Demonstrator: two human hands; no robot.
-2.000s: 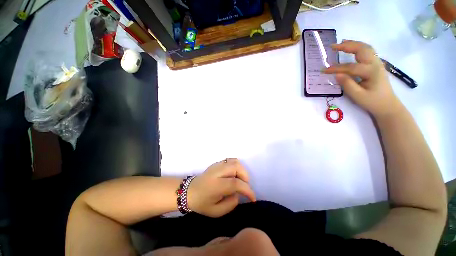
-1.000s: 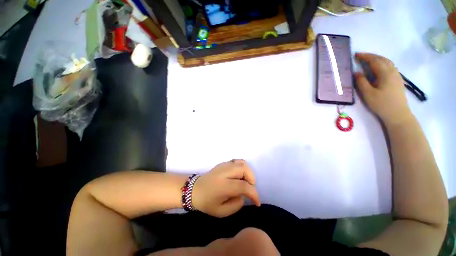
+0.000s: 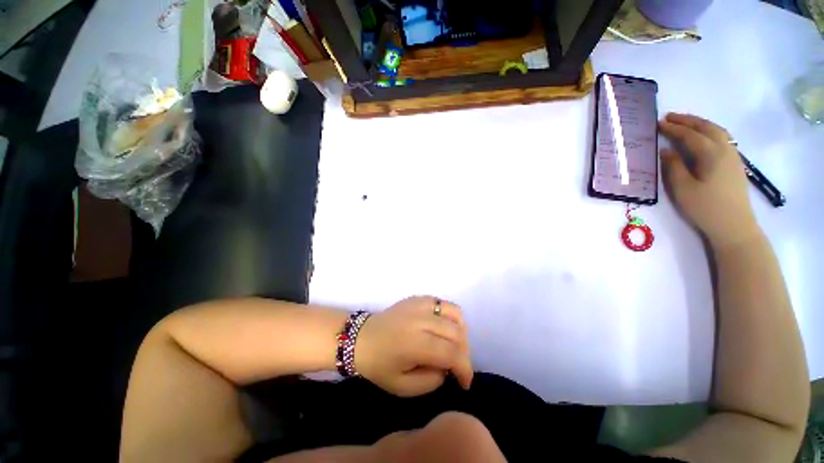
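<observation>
A smartphone [image 3: 624,140] lies flat on the white tabletop, its screen lit with rows of small text and a bright glare stripe. A red ring charm [image 3: 637,236] hangs from its lower end onto the table. My right hand [image 3: 709,176] rests on the table just right of the phone, fingers loosely curled, holding nothing visible. My left hand [image 3: 416,345] rests at the table's front edge, loosely curled, with a ring and a beaded bracelet [image 3: 351,344]; nothing shows in it. A slim black pen or snips [image 3: 763,181] lies right of my right hand, partly hidden by it.
A dark desk shelf with a wooden base [image 3: 470,99] stands at the back. A white round object [image 3: 278,92] is left of it. A crumpled clear plastic bag [image 3: 135,140] and a brown flat thing [image 3: 102,237] lie at left. A lilac object [image 3: 673,11] and clear jar [image 3: 809,95] are at right.
My right hand has moved off the phone screen to the table on its right, where it stays. The whole view has shifted, so the table things appear further right. My left hand stays by the edge.
</observation>
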